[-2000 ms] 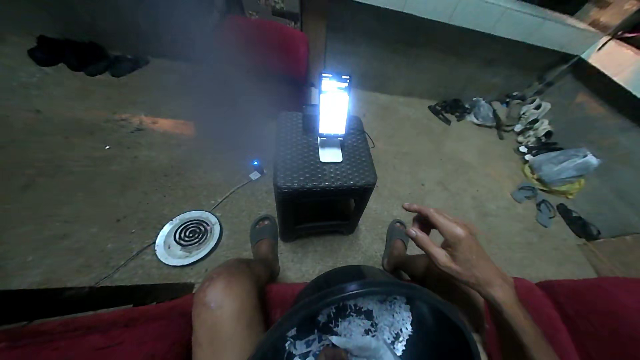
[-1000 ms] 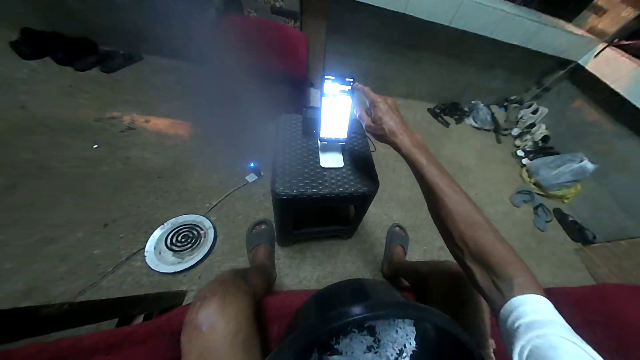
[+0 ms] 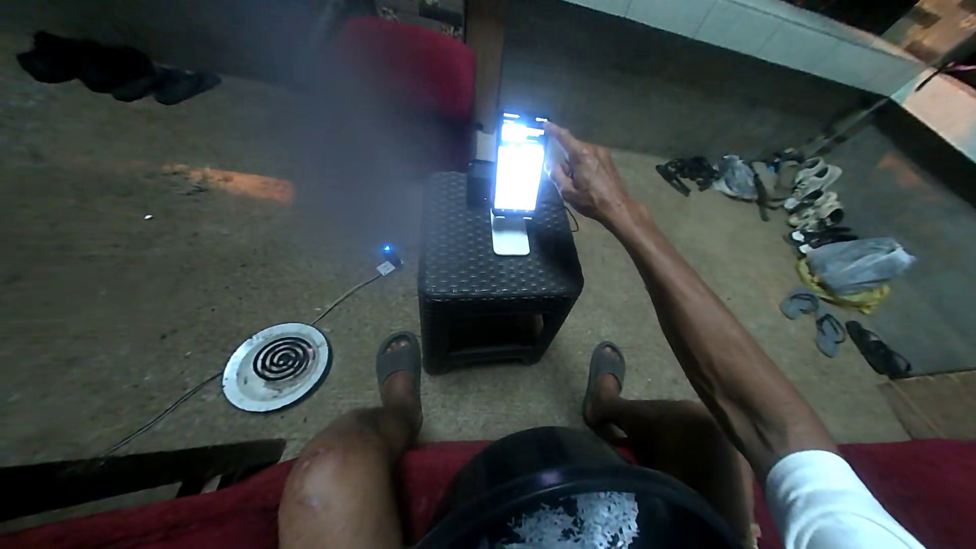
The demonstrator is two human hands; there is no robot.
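Note:
My right hand (image 3: 583,171) reaches forward with a finger at the upper right edge of a lit smartphone (image 3: 520,168); whether it touches the screen cannot be told. The phone stands upright in a pale phone stand (image 3: 510,235) on a black woven-pattern plastic stool (image 3: 499,278). Behind the phone is a small dark object (image 3: 479,183). In front of my body is a black bucket-like container (image 3: 545,461) with white shredded-looking pieces (image 3: 579,522) inside. My left hand is out of view.
On the floor at left, a mosquito coil (image 3: 284,359) lies on a white plate (image 3: 244,389), beside a cable (image 3: 347,293). A red chair (image 3: 412,69) stands behind the stool. Shoes (image 3: 816,183), slippers (image 3: 829,334) and a plastic bag (image 3: 858,263) lie at right. Dark footwear (image 3: 114,69) sits far left.
My right hand has moved from above the right knee, two seconds ago, forward to the phone's right edge. It was at the phone one second ago too.

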